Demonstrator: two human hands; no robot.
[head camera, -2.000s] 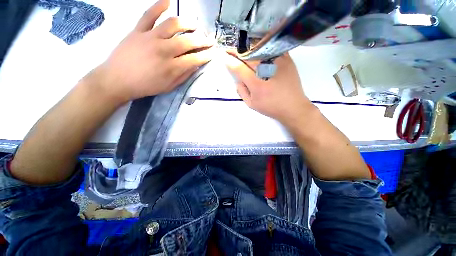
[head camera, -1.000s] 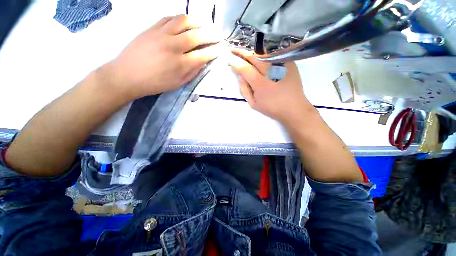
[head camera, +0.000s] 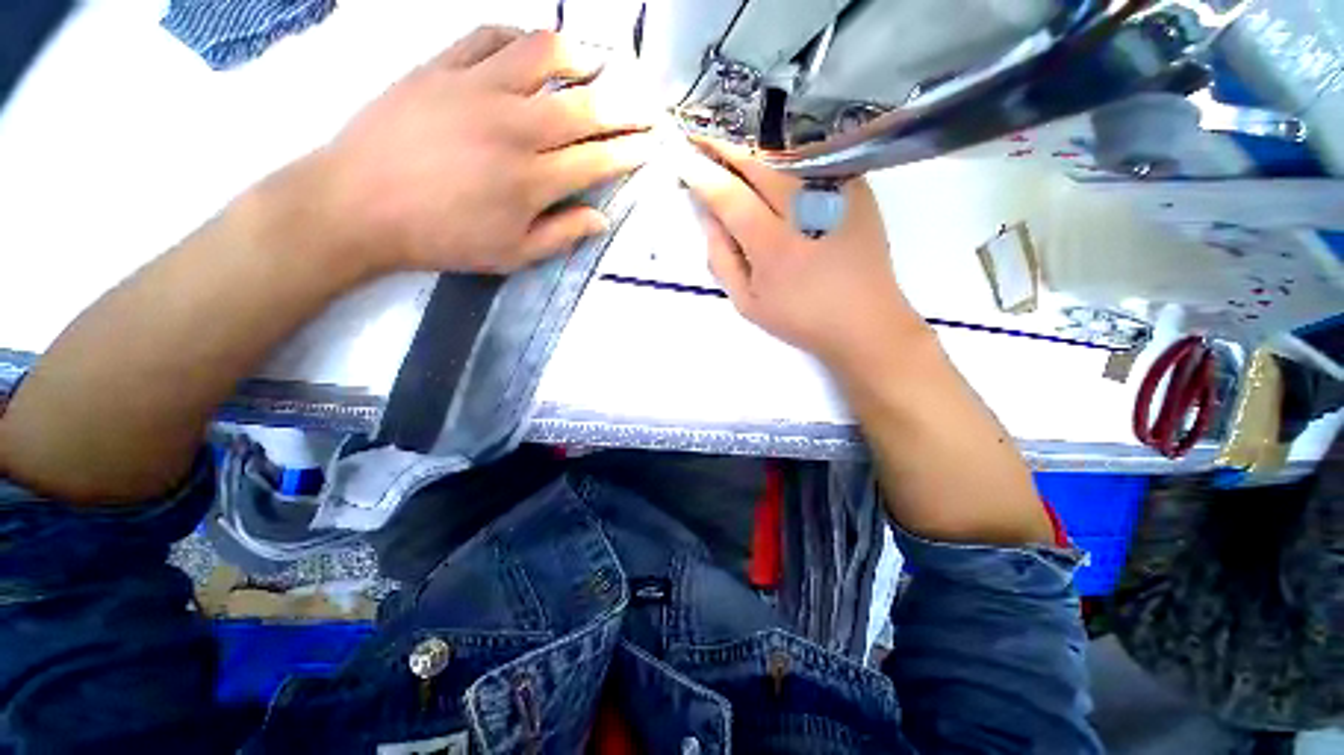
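Observation:
A curved strip, dark grey with a paler grey layer, runs from the needle area down over the table edge, its light end hanging below. My left hand lies flat on its upper part, fingers spread towards the needle. My right hand is at the right of the needle, thumb and forefinger at the bright spot by the presser foot; whether it pinches fabric is washed out by glare. The sewing machine head covers part of the right fingers.
A blue striped scrap lies at the upper left. A tan-edged card, red-handled scissors and a small metal part are at the right. Grey fabric pieces and blue bins are below the table edge.
The strip's lower part has shifted slightly right and up along the table edge. My left fingers have spread a little. The view has shifted, and the blue scrap sits higher in it.

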